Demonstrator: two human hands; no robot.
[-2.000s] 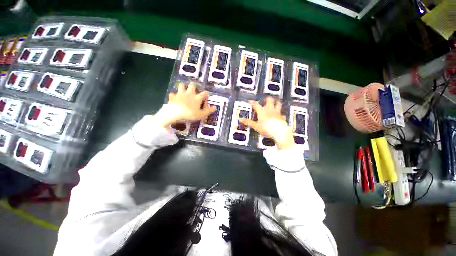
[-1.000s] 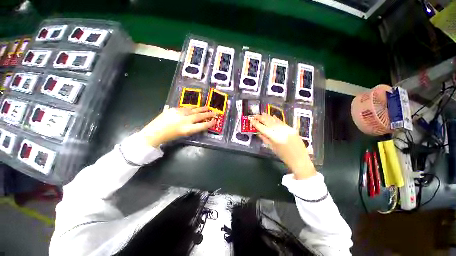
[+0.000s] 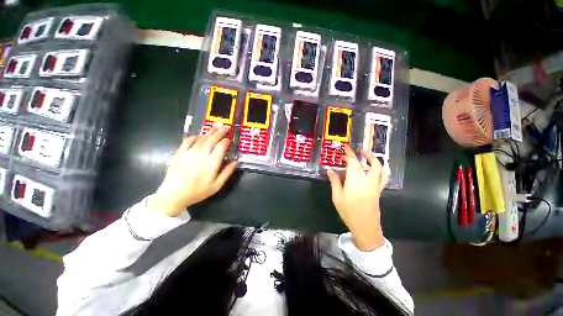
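Note:
A clear blister tray [image 3: 398, 142] holds two rows of phones. The far row shows white backs with dark ovals, such as one phone [image 3: 305, 60]. In the near row, three front-up phones have yellow-orange surrounds, one [image 3: 254, 126] second from left; the middle phone [image 3: 300, 131] has a dark red surround. All four screens are dark. The rightmost phone [image 3: 376, 133] is back up. My left hand [image 3: 196, 166] rests its fingertips on the leftmost phone's keypad, thumb apart. My right hand [image 3: 358, 185] has spread fingers at the lower ends of the two rightmost phones; exact contact is unclear.
Stacked trays [image 3: 111, 92] with white-backed phones stand at left. At right are a pink fan [image 3: 468, 112], a blue and white box [image 3: 507, 112], red sticks [image 3: 466, 194], a yellow strip [image 3: 489, 183] and a power strip [image 3: 508, 203] with cables.
The near-row phones beside my hands, earlier back up, now lie front up, except the rightmost. The middle one has left my right hand. My left hand has moved left, my right hand right.

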